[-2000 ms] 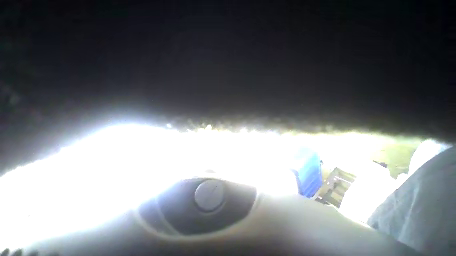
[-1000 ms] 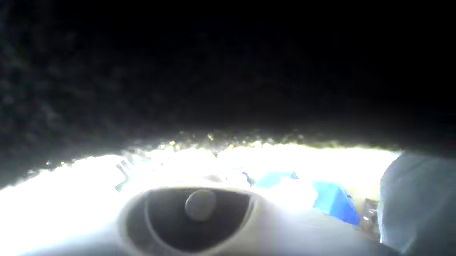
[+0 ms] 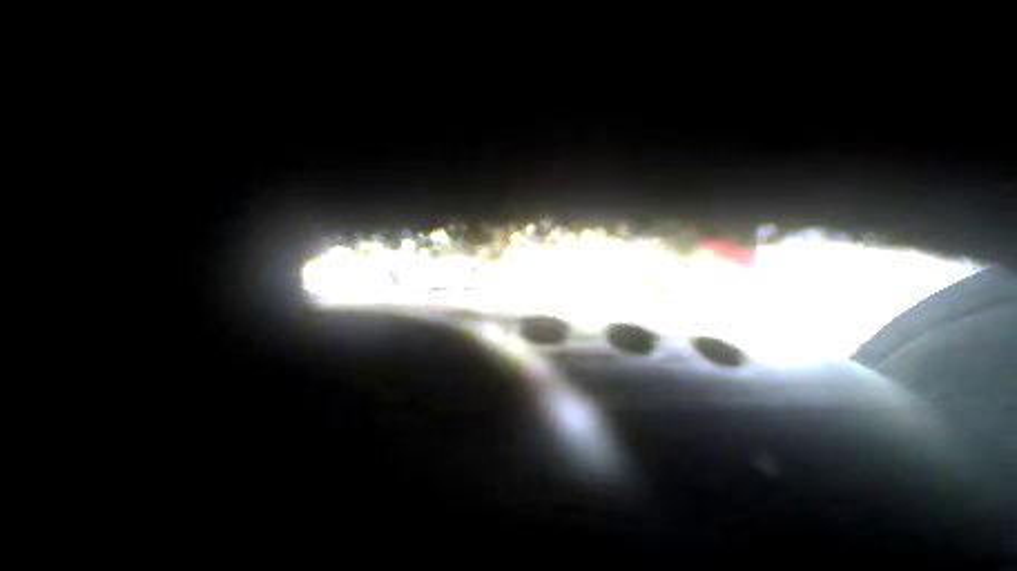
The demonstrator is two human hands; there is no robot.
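Note:
A smooth, rounded dark grey body (image 3: 714,435), perhaps the head camera's housing, lies very close to the lens across the lower picture. Its upper edge has a row of three dark oval holes, and a pale streak runs down it at the centre. A black mass (image 3: 502,112), perhaps cap cloth, fills the upper picture, with a fuzzy, speckled lower edge. The left part is black as well. Neither of my hands can be made out.
A washed-out white strip runs across the middle. A small blurred red patch (image 3: 728,252) shows at its upper edge. A grey-blue surface (image 3: 959,346), perhaps cloth, curves in at the right edge.
The oval recess with its round button and the blue things have gone from view. The row of holes and a red patch now show. The bright strip is narrower and higher, and the left side has darkened.

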